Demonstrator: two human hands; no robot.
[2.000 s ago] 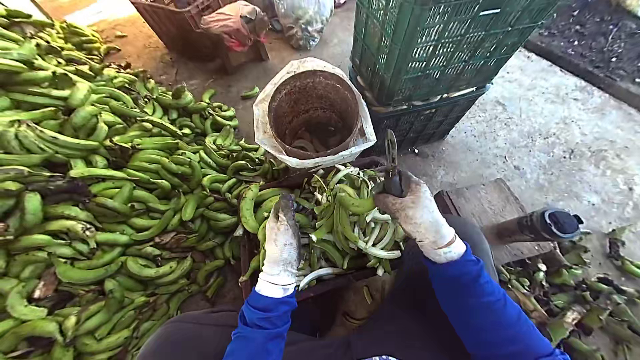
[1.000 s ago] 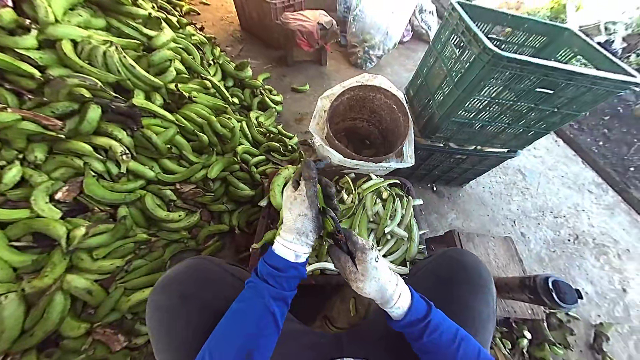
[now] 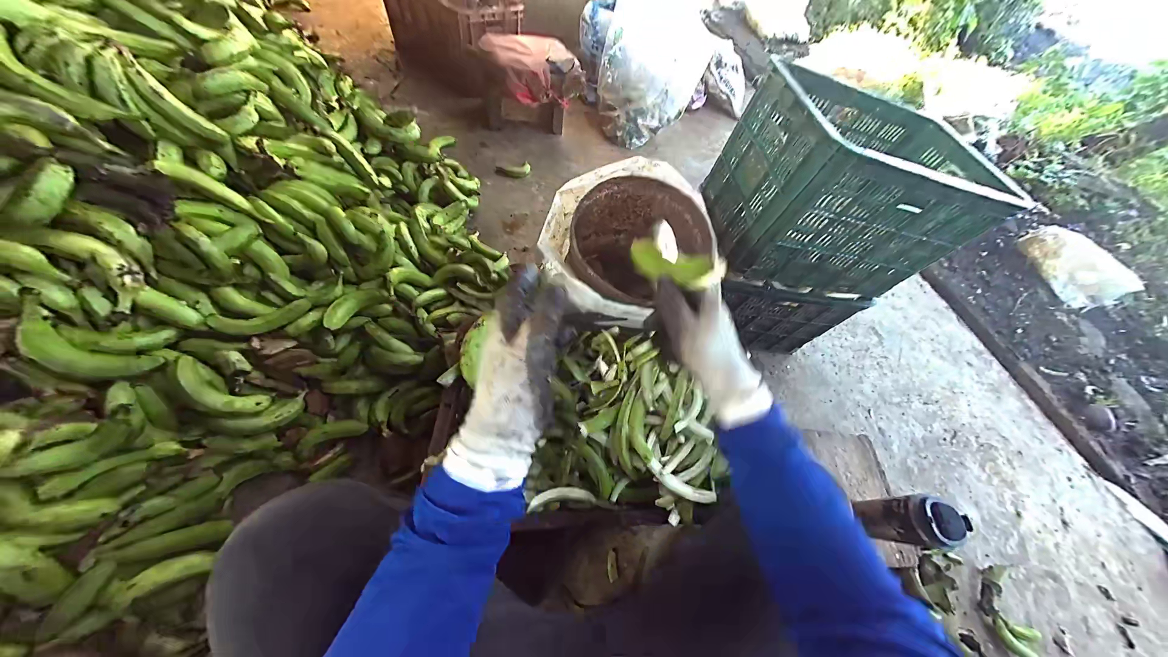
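My left hand (image 3: 516,374), in a white glove with dark, dirty fingers, is raised left of the peel heap, its fingers slightly apart with nothing visible between them. My right hand (image 3: 707,342), gloved alike, is at the near right rim of a round container (image 3: 561,233) with a pale, angular outer rim and a brown inside. At its fingertips is a blurred green piece of plantain or banana peel (image 3: 675,266), with a white piece just above it over the opening. Long green and white peel strips (image 3: 643,438) lie heaped between my wrists. No knife can be made out.
A large pile of green plantains or bananas (image 3: 246,319) fills the left. Green plastic crates (image 3: 821,210) are stacked behind right. A dark cylindrical flask (image 3: 903,520) lies on a wooden board (image 3: 849,465) at right. Farther back are a brown crate (image 3: 456,41) and filled plastic bags (image 3: 648,68).
My hands, close together over the peels a second ago, have moved apart. The right one has moved forward to the container, and a green and a white piece now show there. The view has shifted.
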